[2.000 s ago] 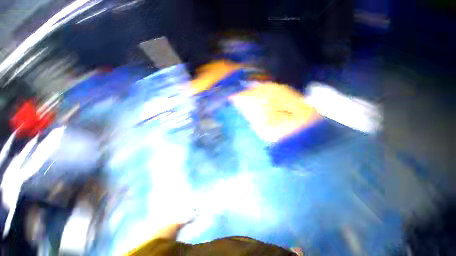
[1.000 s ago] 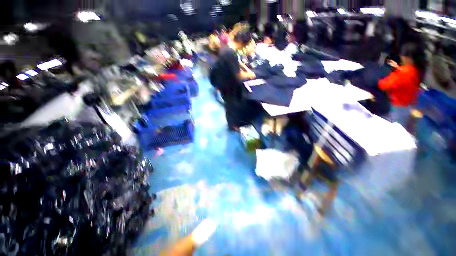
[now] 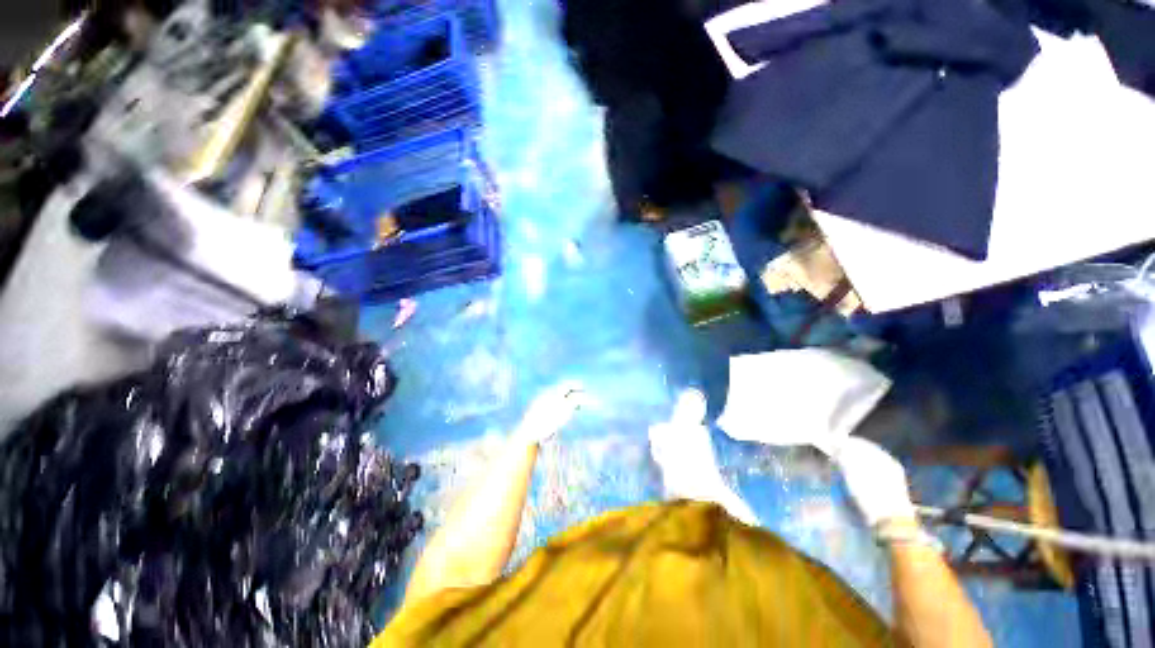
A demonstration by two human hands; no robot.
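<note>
My left hand (image 3: 554, 414), in a white glove, is low in the middle over the blue floor. I see nothing in it, but its finger pose is unclear. My right hand (image 3: 874, 481), also white-gloved, is at the lower right, overlapping the corner of a limp white sack (image 3: 801, 395); contact is unclear. A thin white pole (image 3: 1039, 532) runs from beside my right wrist to the right edge; whether I hold it is unclear. A dark navy coat (image 3: 912, 108) lies on the white-topped table (image 3: 1064, 165) at the upper right.
A shiny black plastic heap (image 3: 215, 494) fills the lower left. Blue crates (image 3: 405, 215) stand at the upper left. A green-and-white carton (image 3: 704, 268) is by the table. A brown wooden stool (image 3: 988, 519) and a blue slatted crate (image 3: 1108, 468) are at the lower right.
The view has swung and tilted down from the wider workshop. The table and crates now appear nearer. Both my gloved hands are now in view; the co-workers are out of view.
</note>
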